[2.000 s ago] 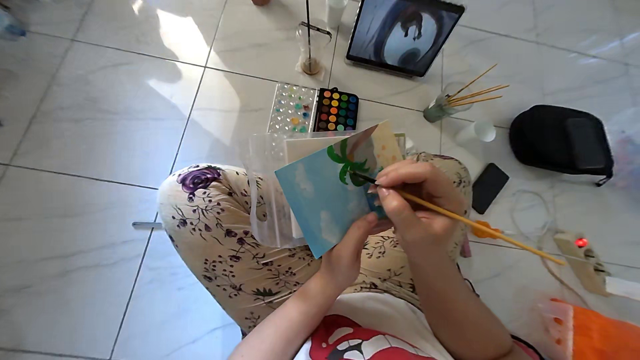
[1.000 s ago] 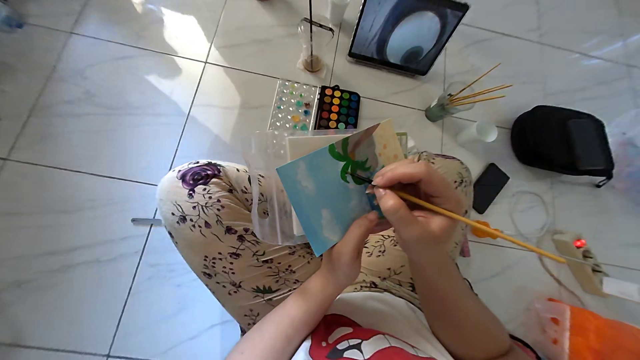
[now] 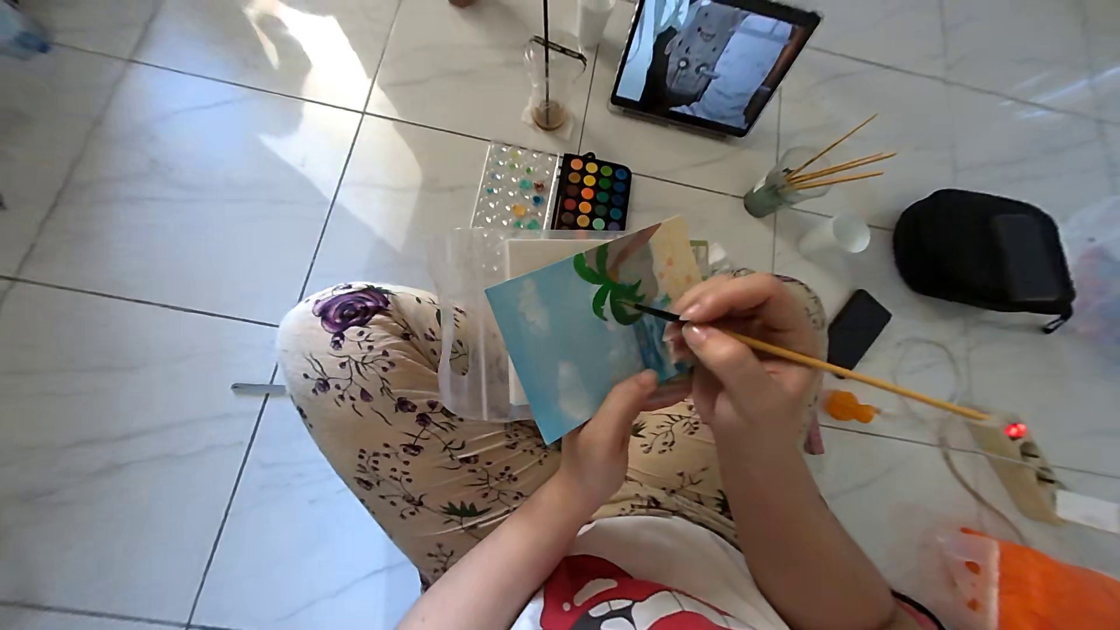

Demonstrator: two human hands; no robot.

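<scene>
My left hand grips the lower edge of a small painted card, thumb on its face, other fingers mostly hidden beneath. The painting shows blue sky, white clouds, a green palm and a sandy patch. In my right hand is a thin paintbrush with a wooden handle, its dark tip at the palm leaves. Under the card, a white sheet or pad and a clear plastic sleeve lie across my lap. Beyond them sits a watercolour pan set with its spotted clear lid beside it.
A tablet stands at the back. To the right are a jar of brushes, a white cup, a black zip case, a phone, an orange object, a power strip and an orange bag.
The picture on the tablet has changed. Both hands, the card and the brush stay nearly where they were, with the brush tip still at the palm.
</scene>
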